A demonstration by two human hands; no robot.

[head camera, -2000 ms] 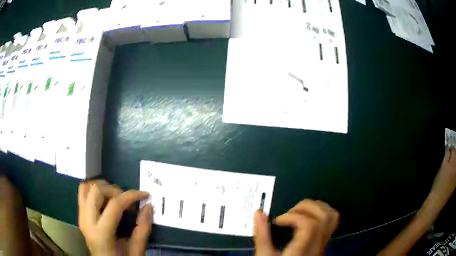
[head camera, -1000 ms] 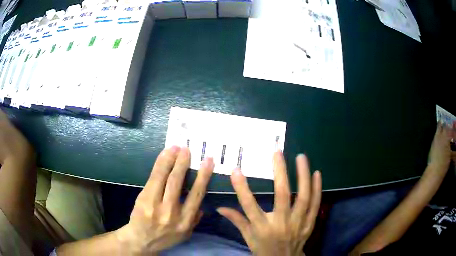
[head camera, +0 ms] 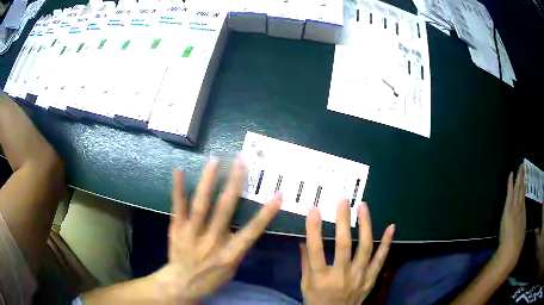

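Note:
A folded leaflet [head camera: 304, 173], a wide white strip with dark bars, lies flat near the table's front edge. My left hand [head camera: 215, 226] is open, fingers spread and slightly blurred, with fingertips at the strip's left end and lower edge. My right hand [head camera: 341, 256] is open, its fingertips on or just at the strip's lower right edge. Neither hand grips anything. The stack of unfolded leaflets [head camera: 382, 77], with a small thermometer drawing, lies beyond the strip to the right.
White thermometer boxes [head camera: 179, 89] overlap in a row at left. Several cartons [head camera: 285, 27] stand at the back. Loose leaflets [head camera: 477, 36] lie at far right. A person's arm [head camera: 24, 161] is at left; another person's hand [head camera: 512, 208] holds a leaflet [head camera: 533, 180] at right.
My hands first held the strip's two ends between fingers and thumbs, then let go and spread open over its lower edge. The camera view has shifted; boxes and strip appear elsewhere in the picture.

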